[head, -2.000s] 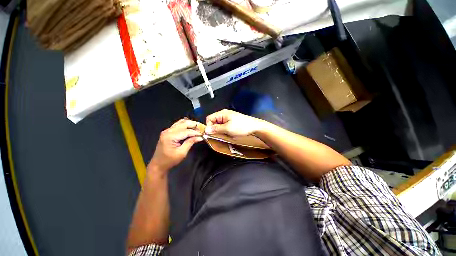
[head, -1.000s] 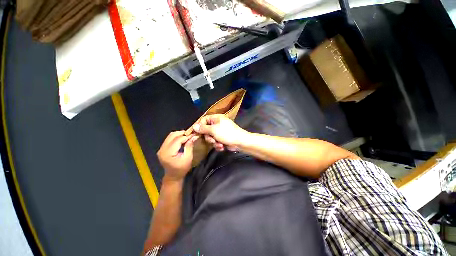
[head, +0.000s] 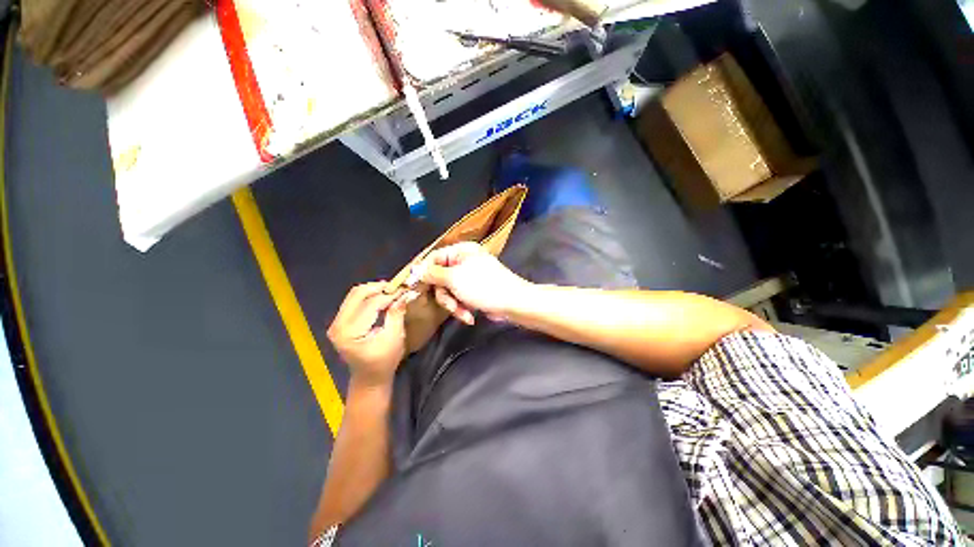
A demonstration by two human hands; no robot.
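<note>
A brown panel [head: 423,321] gapes open above my lap, its far end pointing up and away. My left hand [head: 368,329] pinches its near left edge between thumb and fingers. My right hand [head: 470,282] pinches the same edge just beside the left fingertips. Any small zipper part between the fingertips is too small and covered to make out. The narrow silver bar anvil [head: 426,134] juts over the table edge beyond the panel, not touching it.
The white table [head: 171,160] with red tape strips stands ahead. A stack of brown panels [head: 101,43] lies on its left. A wooden-handled hammer [head: 577,13] and a thin black stick [head: 502,43] lie near its edge. A cardboard box [head: 713,130] sits at the right.
The panel has swung from lying toward the right to pointing up and away, and my hands have turned with it. In the last second both hands have barely moved. The table has shifted up in view.
</note>
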